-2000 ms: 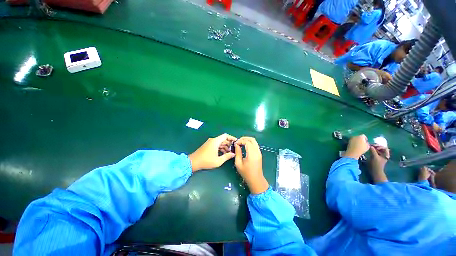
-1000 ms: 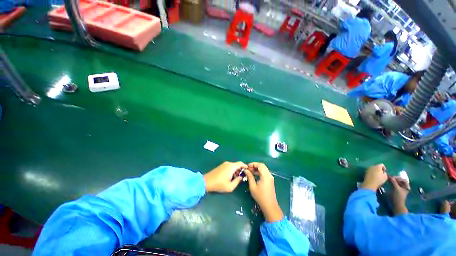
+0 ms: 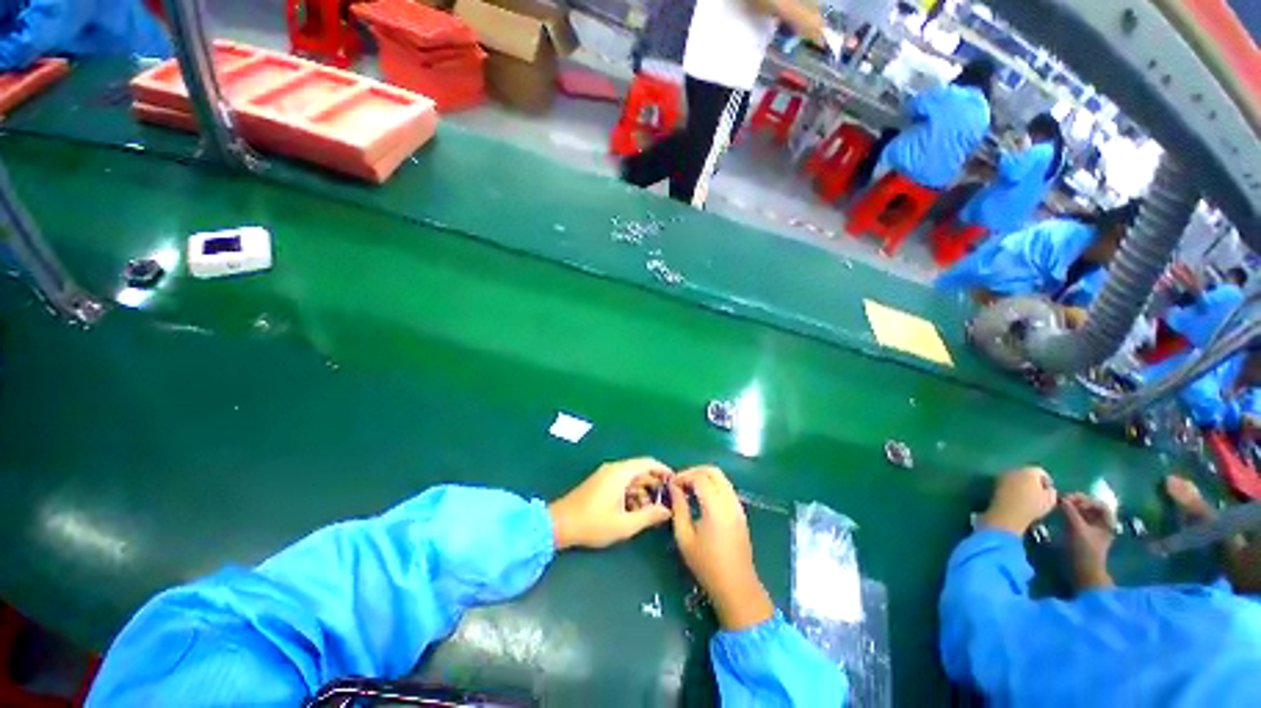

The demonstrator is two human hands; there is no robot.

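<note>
My left hand [image 3: 609, 506] and my right hand [image 3: 712, 533] meet at the fingertips over the green bench. Between them they hold a small dark device module [image 3: 665, 494], mostly hidden by the fingers. A thin straight silver tool, perhaps tweezers [image 3: 763, 502], lies just right of my right hand. A clear plastic bag [image 3: 827, 567] lies beside my right forearm. A few tiny white parts [image 3: 651, 606] lie between my forearms. A small white card [image 3: 570, 426] lies ahead of my left hand.
Device modules [image 3: 721, 412] sit spaced along the belt, with a white-cased unit [image 3: 230, 252] at far left. Red-orange trays [image 3: 284, 108], scattered small parts [image 3: 647, 235] and a yellow sheet [image 3: 907, 332] lie on the far ledge. A grey hose [image 3: 1137, 270] hangs upper right. A neighbour's hands work at right.
The head view has shifted. A walking person now shows beyond the far ledge. The modules on the belt sit further left relative to the bench things. My hands stay together on the module.
</note>
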